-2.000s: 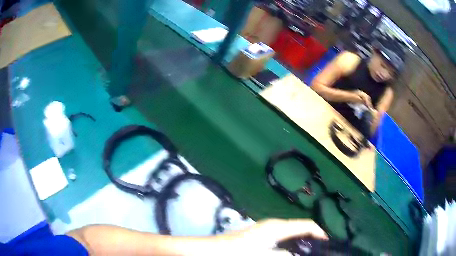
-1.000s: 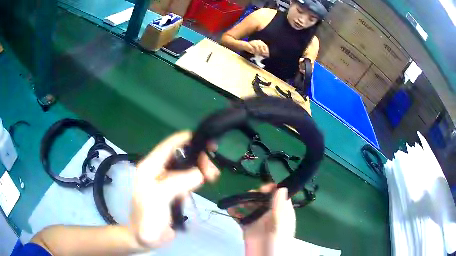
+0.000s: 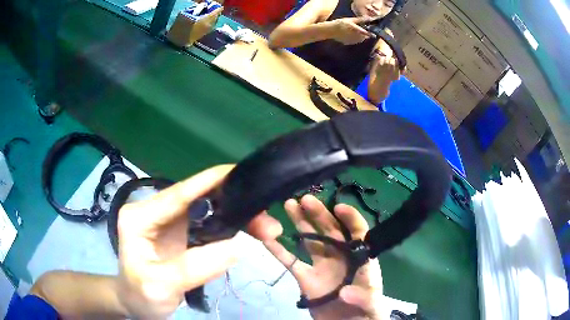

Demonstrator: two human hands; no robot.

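Note:
A black padded headband assembly is held up close, its arch on top. My left hand grips its left end, thumb and fingers around the joint; the yoke there is mostly hidden. My right hand is under the other end, palm up and fingers spread, with the thin black yoke lying across the palm. Two more headband assemblies lie at the left on the pale bench sheet; the nearer one is partly behind my left hand.
A green conveyor holds more headband parts behind my right hand. Opposite, a person holds a black headband over a cardboard mat. A fanned white stack stands at right, with a blue bin beyond.
Since one second ago the headband is nearer and larger in view. My right hand has opened from gripping its end to a flat palm beneath it. The person opposite has raised a headband.

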